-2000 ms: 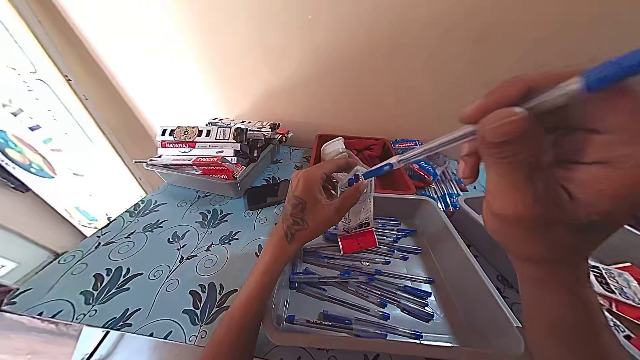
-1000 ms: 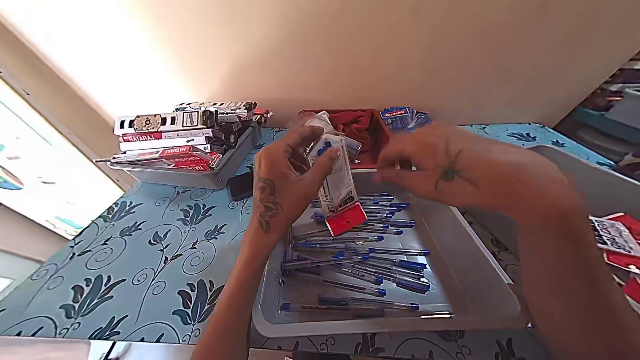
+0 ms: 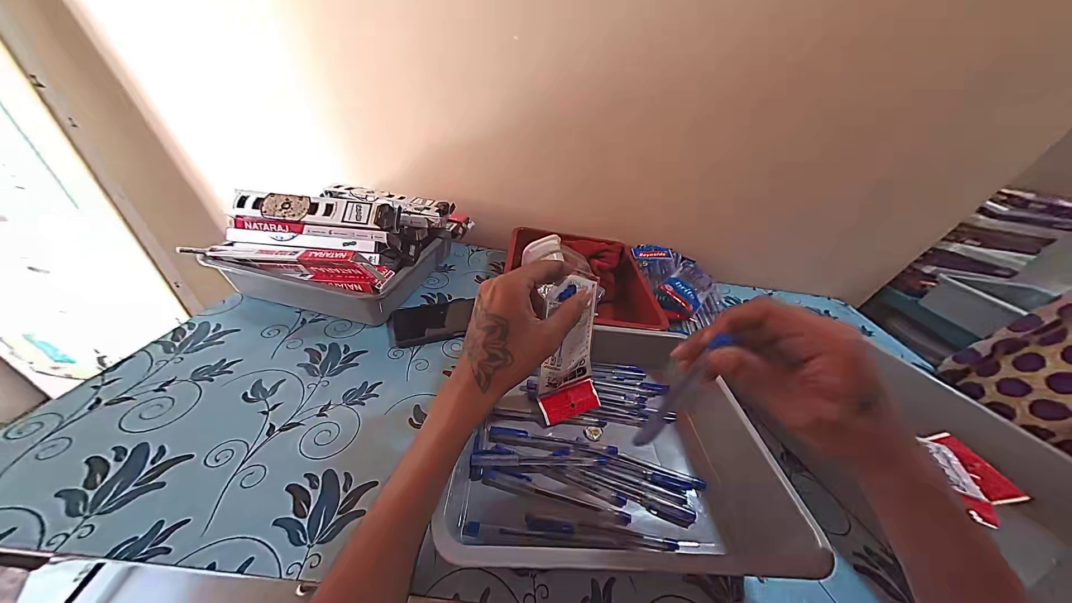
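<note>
My left hand (image 3: pixel 523 322) grips a clear plastic packet (image 3: pixel 574 343) with a printed white face and a red lower end; blue pen ends show near its top. The packet is held above a grey tray (image 3: pixel 754 469) in which many clear pens with blue caps (image 3: pixel 586 481) lie. To the right, over the tray's far right side, my right hand (image 3: pixel 779 368) holds a blue-ended pen (image 3: pixel 678 402) by its upper part, blurred and slanting downward. The rest of that pen's detail is unclear.
At back left a grey tray (image 3: pixel 306 306) bears stacked pencil boxes (image 3: pixel 310 234). A dark phone (image 3: pixel 431 322) lies beside it. Behind my hands stand a red basket (image 3: pixel 641 310) with red cloth and packets of pens (image 3: pixel 678 289). Another grey tray (image 3: pixel 904 377) at right holds red and white packets (image 3: pixel 976 473).
Two seconds ago my right hand held a pen raised beside the packet; one second ago it was near the packet's top. Now it is farther right, with a pen pointing down.
</note>
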